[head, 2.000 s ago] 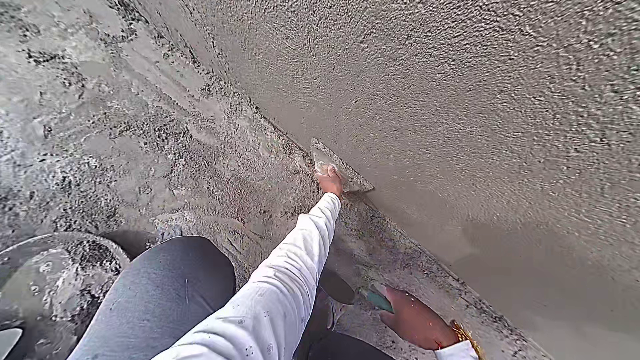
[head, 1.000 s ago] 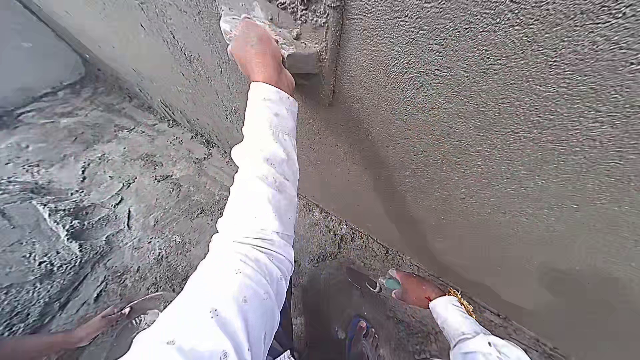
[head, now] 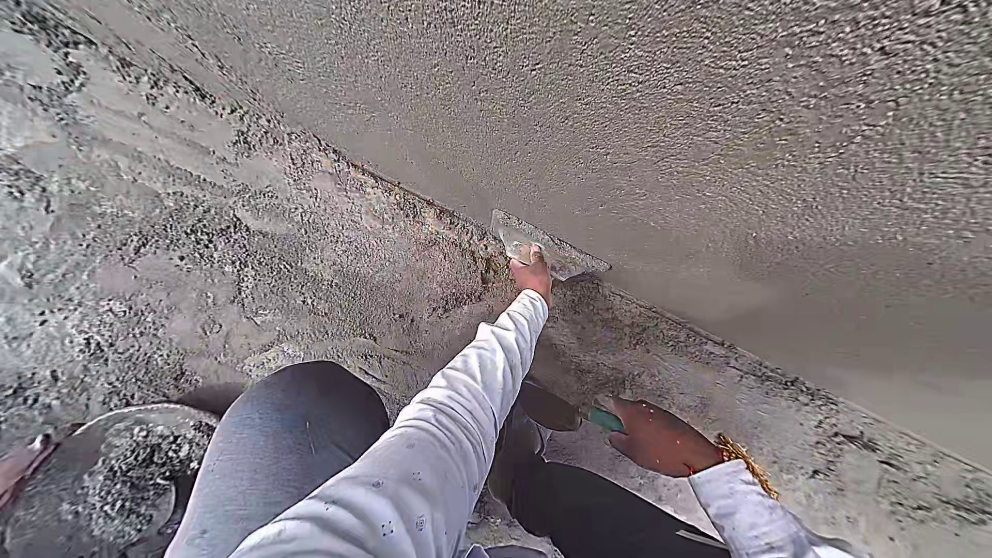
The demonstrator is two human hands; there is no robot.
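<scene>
My left hand (head: 532, 273) grips a flat plastering float (head: 554, 252), whose plate lies against the base of the grey cement-plastered wall (head: 697, 139). The float's handle is mostly hidden by my fingers. Lower right, my right hand (head: 663, 438) is closed around the green handle of a trowel (head: 552, 407), its dark rounded blade pointing left above the ground by my foot. A gold-coloured bracelet circles my right wrist.
Rough, mortar-strewn ground (head: 325, 256) runs along the wall's foot. At the lower left stands a round pan (head: 147, 411) holding wet mortar (head: 139, 480), with another person's hand (head: 27, 465) at its rim. My knees are bent close below my arms.
My left hand was high on the wall, near a ledge, one second ago and is now down at the wall's base. The view has shifted strongly. My right hand still holds the trowel.
</scene>
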